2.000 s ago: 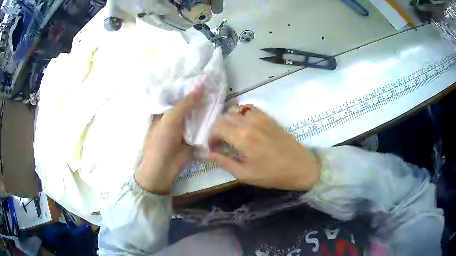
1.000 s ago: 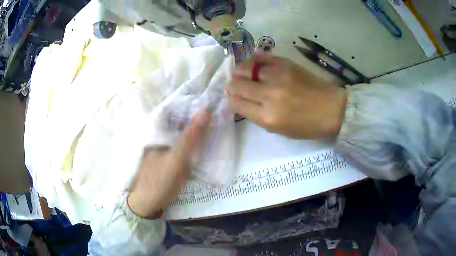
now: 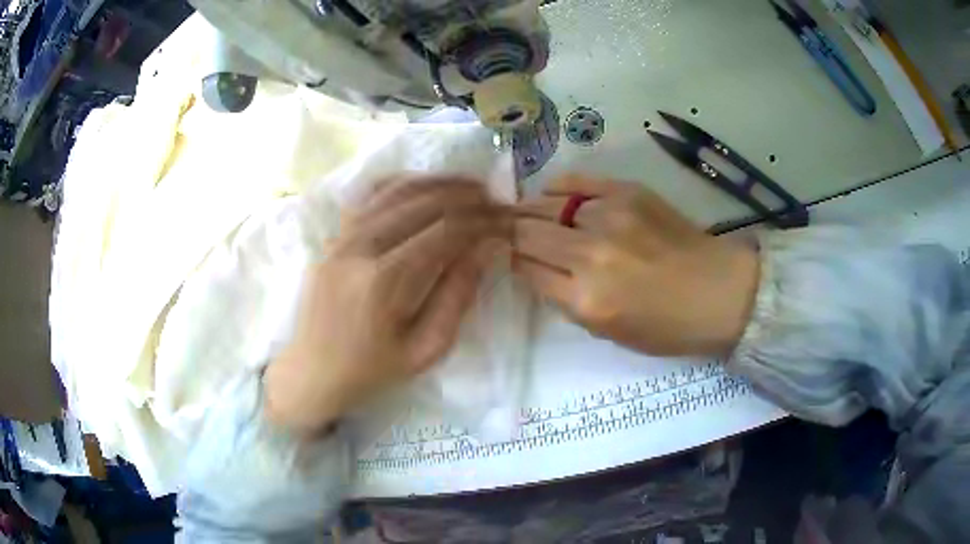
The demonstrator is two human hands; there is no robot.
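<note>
White fabric [image 3: 415, 149] lies under the sewing machine head [image 3: 425, 43], its right edge running down from the needle area. My left hand [image 3: 383, 287] is blurred and lies on the fabric just below the needle area, fingers pointing right. My right hand [image 3: 638, 266], with a red ring, is at the fabric's right edge, its fingertips meeting those of my left hand. Whether its fingers pinch the edge is hidden. A cream fabric heap [image 3: 138, 244] spreads over the left of the table.
Black thread snips [image 3: 729, 170] lie right of the needle. A blue-handled tool [image 3: 835, 69] and an orange-and-white strip [image 3: 904, 74] lie at the far right. A round metal cap [image 3: 584, 125] sits in the bed. A printed scale [image 3: 638, 402] runs along the table's front edge.
My left hand has moved up and right over the fabric to meet my right hand. My right hand has moved slightly down, away from the needle. The camera view has shifted a little.
</note>
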